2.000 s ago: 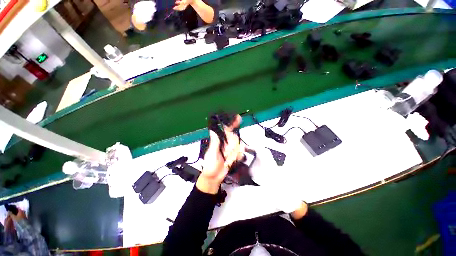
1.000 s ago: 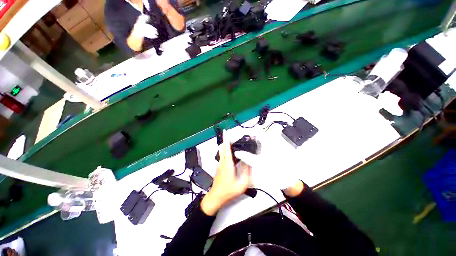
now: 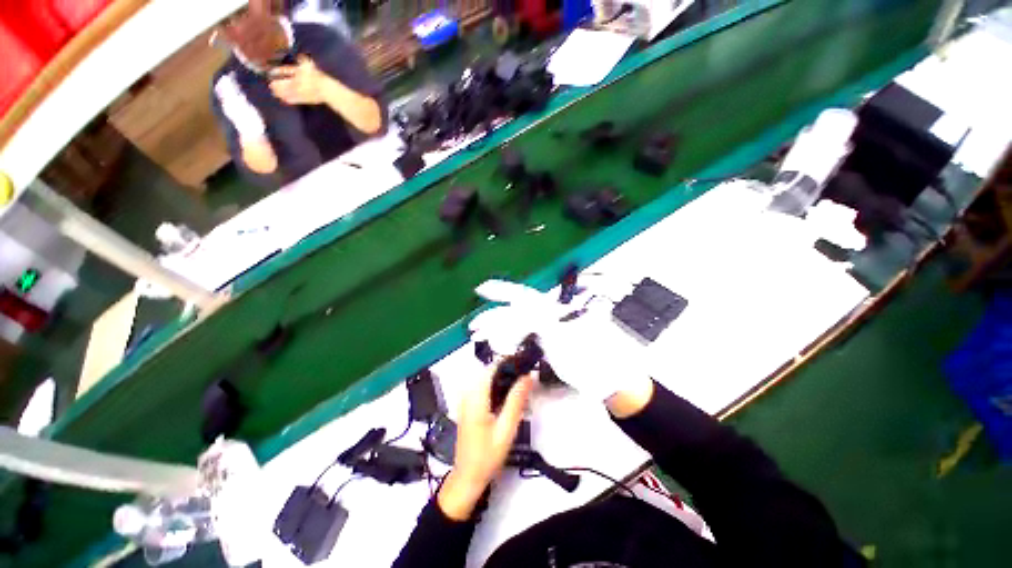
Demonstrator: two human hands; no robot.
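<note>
My left hand (image 3: 479,438), bare, holds a dark cable bundle (image 3: 515,372) at the middle of the white-covered bench (image 3: 766,300). My right hand (image 3: 549,333), in a white glove, is at the same bundle, its fingers pointing left; its exact hold is blurred. A black plug and cable (image 3: 549,472) lie just below the hands. Black adapters with cables lie left of my left hand, with a pair (image 3: 311,521) at the bench's left end. Another adapter pair (image 3: 649,308) lies right of my gloved hand.
The green conveyor (image 3: 366,322) beyond the bench carries scattered black units. Clear bottles stand at the left (image 3: 167,521) and right (image 3: 816,155). A large black box (image 3: 904,139) is at far right. Opposite, a person (image 3: 300,100) stands by piled black units.
The view has shifted, and conveyor units appear further left. My gloved hand has come up from the bench's front to beside my left hand. The person opposite now has a hand near the face.
</note>
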